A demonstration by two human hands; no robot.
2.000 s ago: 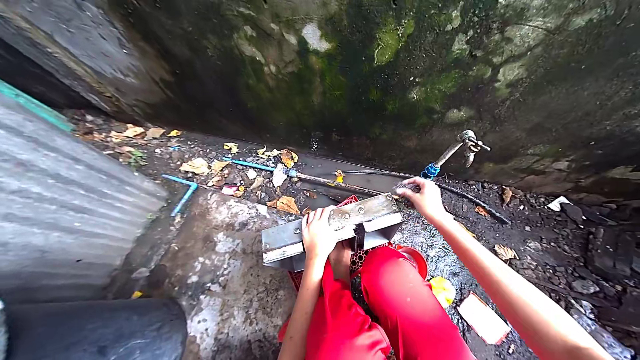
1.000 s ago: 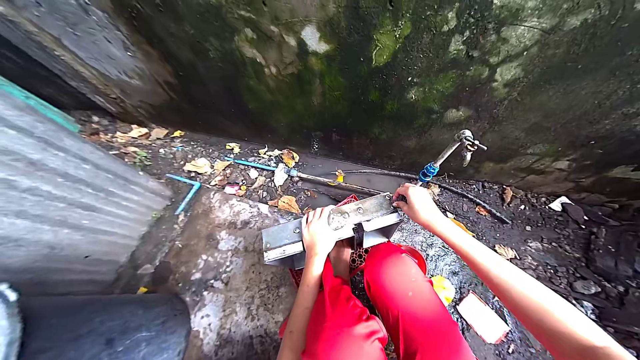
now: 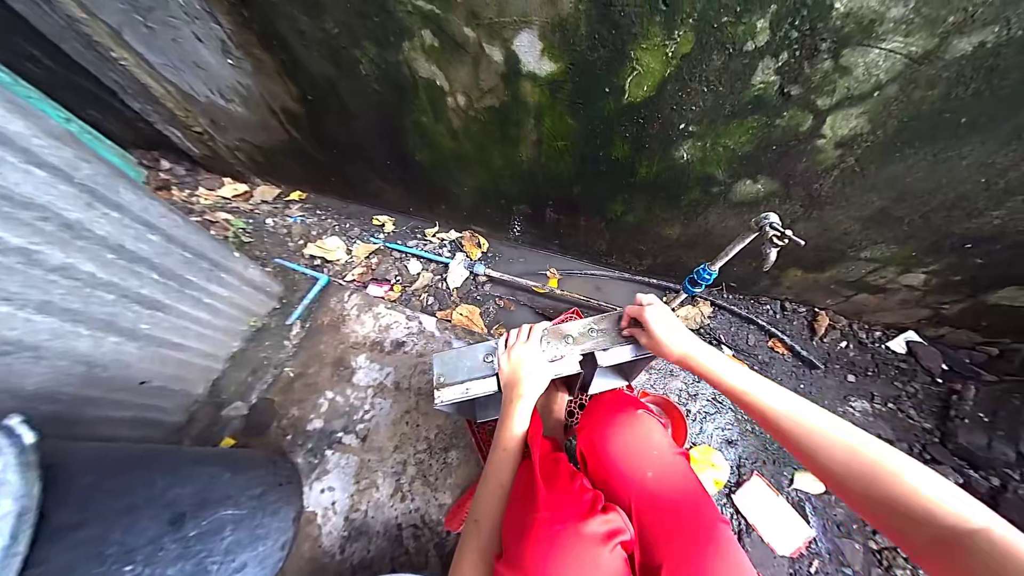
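A long metal box-like piece point(image 3: 466, 366) with several round screw heads or holes lies tilted over my knees, above a red perforated plastic crate point(image 3: 568, 317). My left hand point(image 3: 524, 364) grips its top edge left of the middle, fingers over the far side. At its right end my right hand point(image 3: 658, 326) has curled fingers on the upper edge; whether a small item is between them cannot be told. Just beyond that hand rises a pipe with a blue fitting point(image 3: 699, 279) and a metal faucet point(image 3: 770, 232) on top.
A mossy concrete wall point(image 3: 592, 136) stands ahead. Corrugated metal sheet point(image 3: 120, 272) and a black container point(image 3: 160, 504) are at left. Blue pipe point(image 3: 308, 296), a dark hose point(image 3: 760, 324) and fallen leaves lie on wet ground. A whitish block point(image 3: 773, 514) and yellow round object point(image 3: 709, 469) lie at right.
My right hand has come from just beyond the metal piece's right end, near the faucet pipe, onto its upper edge. My left hand has stayed in place.
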